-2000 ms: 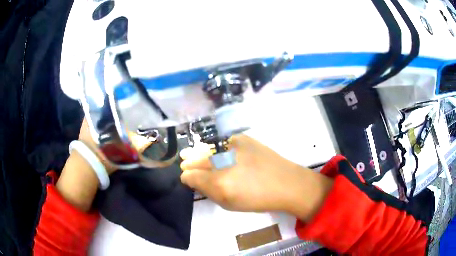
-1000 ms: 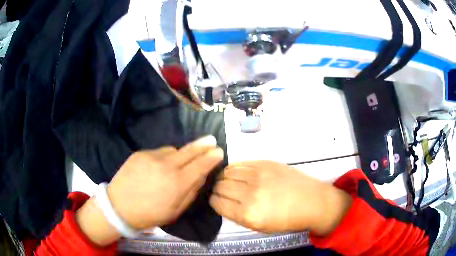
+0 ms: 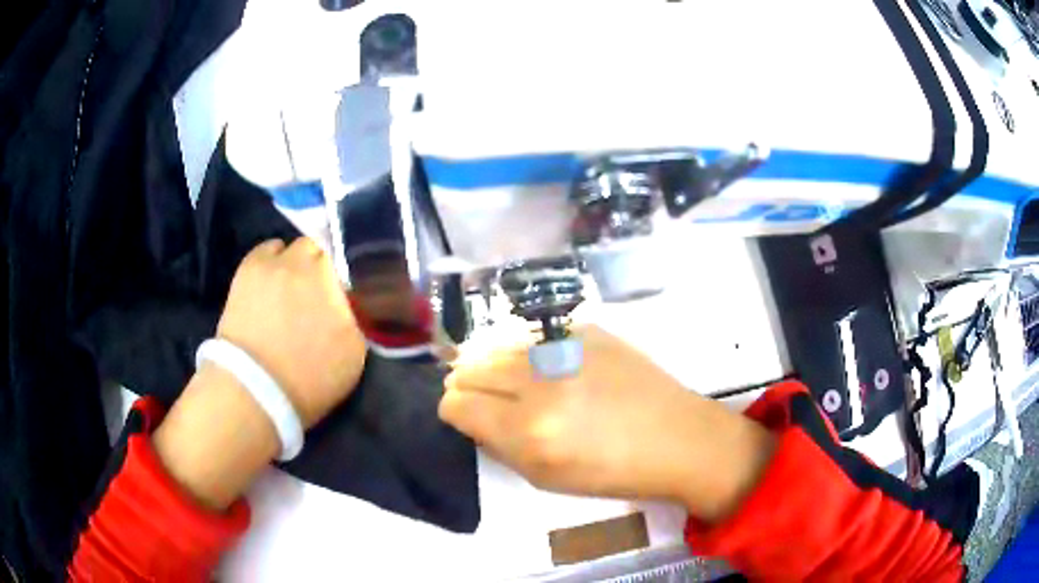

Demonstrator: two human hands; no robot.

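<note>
A black garment point(image 3: 137, 228) lies heaped at the left and runs under the sewing machine point(image 3: 684, 80); its flat pointed end point(image 3: 410, 450) lies on the white bed in front. My left hand point(image 3: 296, 336), with a white band at the wrist, is closed on the cloth left of the shiny guard point(image 3: 382, 228). My right hand point(image 3: 570, 410) is at the needle area, behind the tension dial point(image 3: 545, 290), fingertips at the cloth's right edge. The needle and fingertips are partly hidden, so its grip cannot be made out.
A black phone point(image 3: 826, 325) lies right of my right hand. Wires and metal tools point(image 3: 957, 330) are at the bed's right end. Black straps point(image 3: 951, 114) circle the machine arm. A brown rectangle point(image 3: 598, 538) and a measuring strip point(image 3: 672, 572) are at the front edge.
My hands have moved from the cloth in front of the machine up to the needle area and apart, the left now beside the guard. The cloth's end lies flatter. The camera view has shifted.
</note>
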